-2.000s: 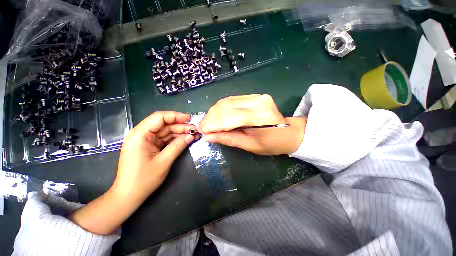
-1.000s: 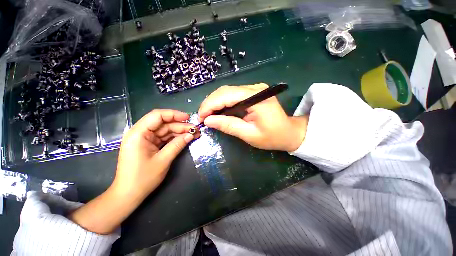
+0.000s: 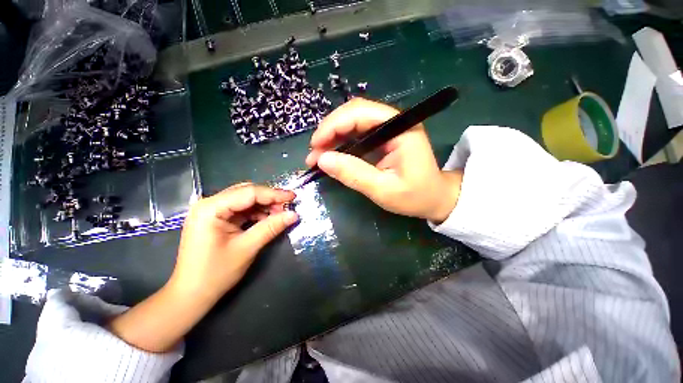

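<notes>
My left hand (image 3: 225, 243) holds a small dark component (image 3: 288, 207) between thumb and fingertips, partly hidden by them. My right hand (image 3: 382, 161) grips black tweezers (image 3: 401, 123); their pale tip points down-left at the upper part of the tape patch (image 3: 311, 221), just above and right of the left fingertips. The patch is a glaring silvery rectangle with a bluish lower end, flat on the dark green bench. Any tiny piece at the tweezer tip is too small to tell.
Beyond the hands is a heap of dark components (image 3: 273, 105). At left, a clear tray (image 3: 168, 187) holds looser components (image 3: 97, 131) under a crumpled plastic bag (image 3: 82, 45). At right are a yellow-green tape roll (image 3: 565, 131), a small clear roll (image 3: 509, 66) and white paper strips (image 3: 635, 101).
My right hand has moved up and away from my left fingertips, with the tweezers now steeper and their tip over the patch. My left fingertips have lowered slightly, still holding the component.
</notes>
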